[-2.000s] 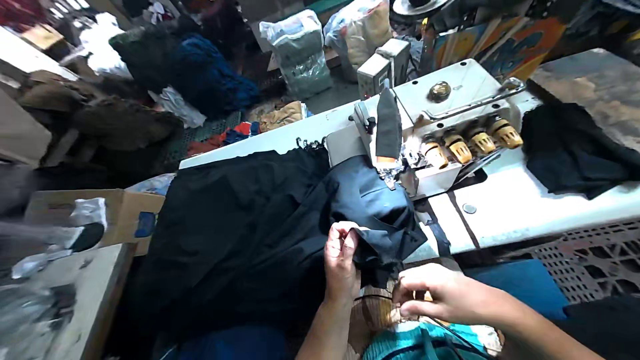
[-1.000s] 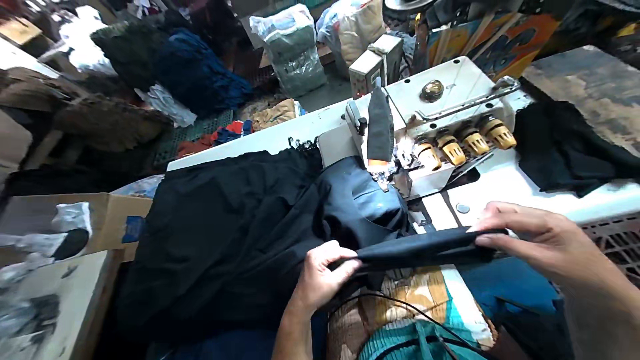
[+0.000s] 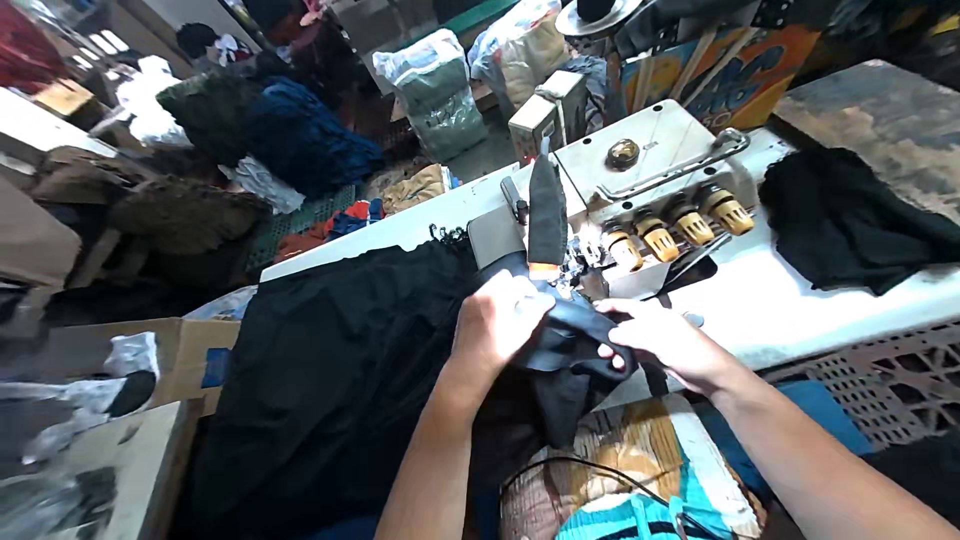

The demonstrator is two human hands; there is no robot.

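Note:
Black fabric [image 3: 337, 337] spreads over the left part of the white sewing table [image 3: 405, 225] and hangs over its front edge. An overlock sewing machine [image 3: 637, 150] with several yellow tension knobs stands behind it. My left hand [image 3: 499, 322] grips the fabric just in front of the needle and presser foot area, which is mostly hidden. To its right, my right hand [image 3: 660, 337] pinches a folded edge of the same fabric, fingers partly under it. A dark strip [image 3: 547, 217] stands upright at the machine head.
Another black cloth piece [image 3: 847, 217] lies on the table at the right. An open cardboard box [image 3: 180, 352] stands at the left. A perforated plastic crate [image 3: 885, 382] is below the table's right front edge. Wrapped bundles [image 3: 435, 97] stand behind the table.
Both hands have moved up to the machine head with the fabric. One second ago they held a fabric band stretched between them, nearer the table's front edge; now they are closer together.

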